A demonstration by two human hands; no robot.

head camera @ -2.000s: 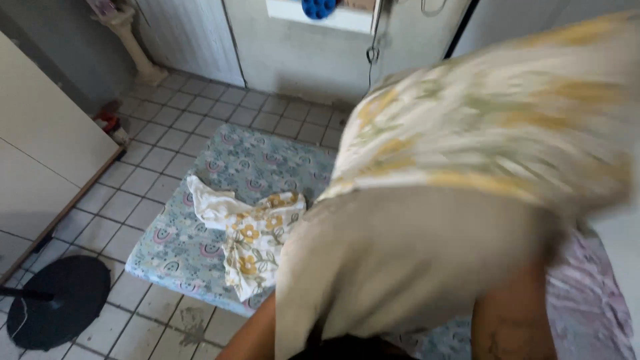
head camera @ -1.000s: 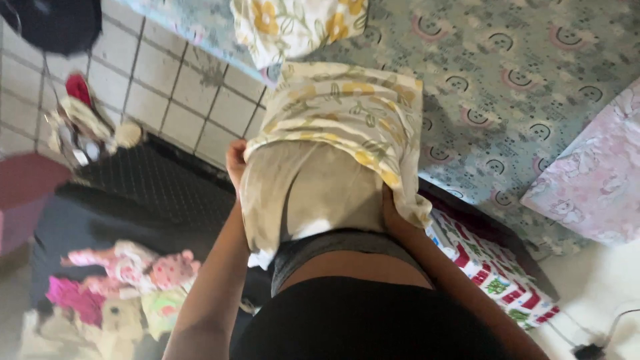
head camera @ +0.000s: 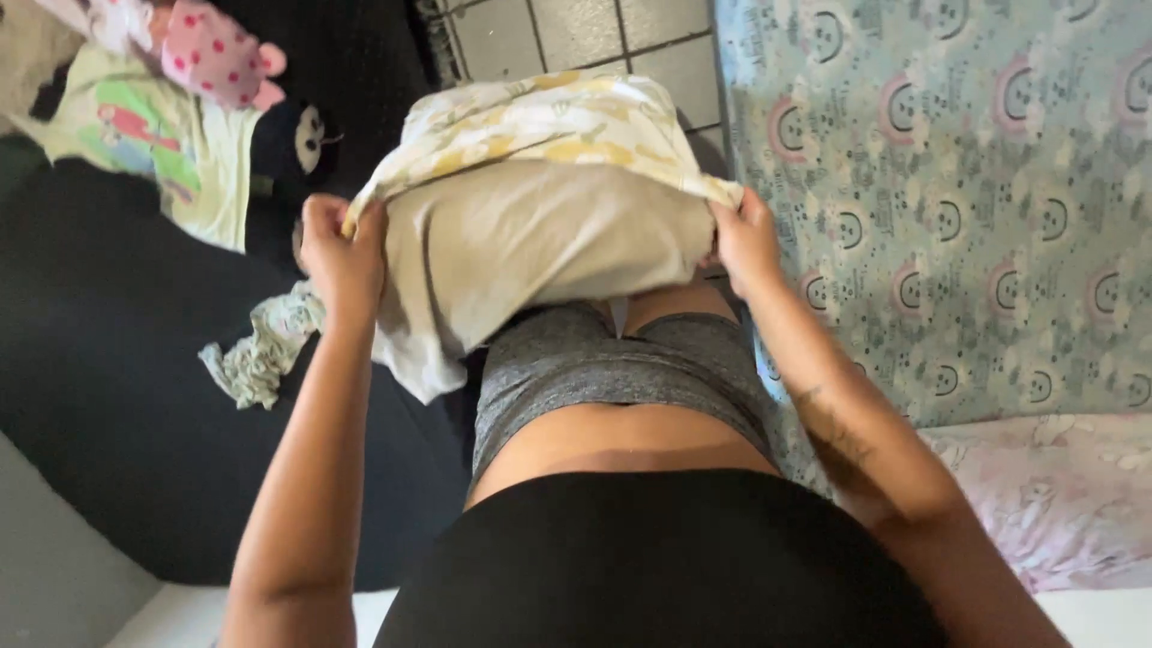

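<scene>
A pillow in beige fabric [head camera: 540, 220], with a white and yellow floral cloth cover [head camera: 549, 112] over its far part, is held up in front of my lap. My left hand [head camera: 342, 247] pinches the cover's edge at the left corner. At the right corner my right hand [head camera: 745, 236] grips the same edge, its fingers partly hidden behind the fabric. The cover's edge stretches between the two hands, and the beige part hangs lower on the left side.
To the right lies a mattress with a rainbow print [head camera: 945, 216], with a pink printed cloth [head camera: 1053, 495] on it. On the left, a black surface [head camera: 117, 360] bears a crumpled pale cloth [head camera: 270, 342], a light green printed garment [head camera: 162, 144] and a pink dotted stuffed toy [head camera: 216, 54]. Floor tiles [head camera: 576, 36] show ahead.
The view has turned strongly. The floral cover and beige fabric, swung up at the right two seconds ago, are now held spread between both hands, which have moved farther apart since one second ago.
</scene>
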